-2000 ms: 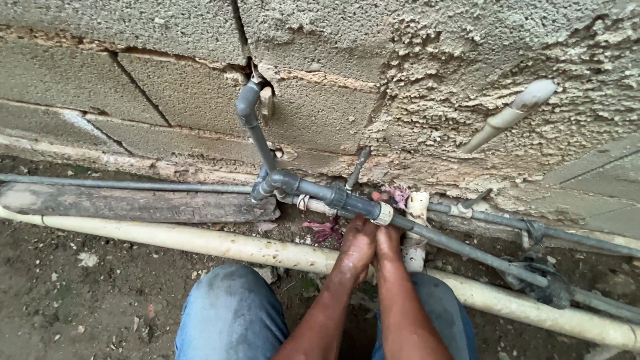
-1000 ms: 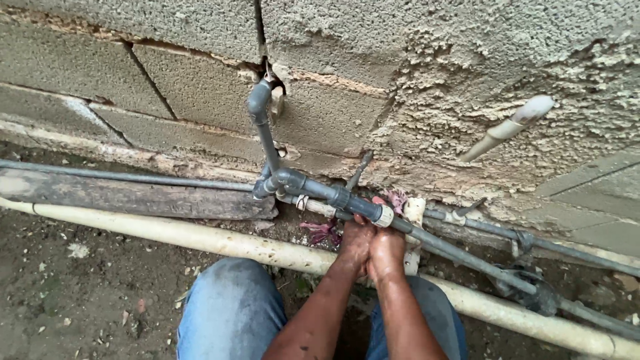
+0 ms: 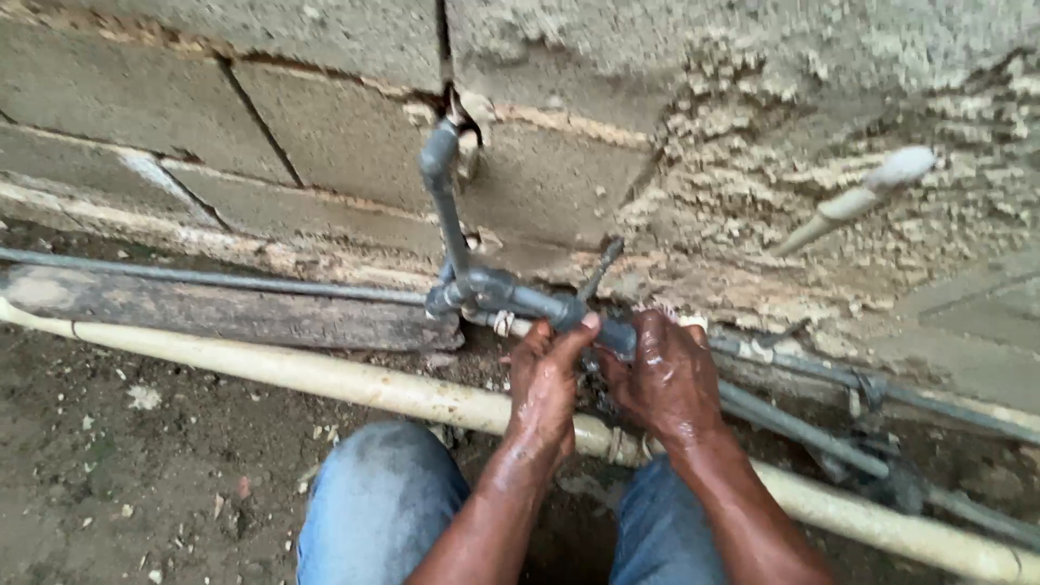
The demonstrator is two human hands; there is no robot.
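A grey plastic pipe assembly (image 3: pixel 520 294) runs from an elbow (image 3: pixel 439 150) at the wall down to a tee and on toward my hands. My left hand (image 3: pixel 546 378) grips the coupling (image 3: pixel 566 311) from below, its thumb on the near side. Just to the right, my right hand (image 3: pixel 670 378) is wrapped around the larger grey fitting (image 3: pixel 616 337), covering its right end. Both hands look wet. Beyond my right hand a grey pipe (image 3: pixel 804 431) slopes down to the right; whether it joins the fitting is hidden.
A long cream pipe (image 3: pixel 349 382) crosses above my knees. Behind it lie a weathered board (image 3: pixel 227 313) and a thin grey pipe (image 3: pixel 203 276). A capped cream pipe stub (image 3: pixel 849 203) juts from the rough block wall (image 3: pixel 341 130). Another grey pipe (image 3: pixel 934 406) runs along the wall base.
My hands, close together below the white-ringed fitting before, are now apart, the left on the coupling and the right around the fitting. The white ring is no longer seen there.
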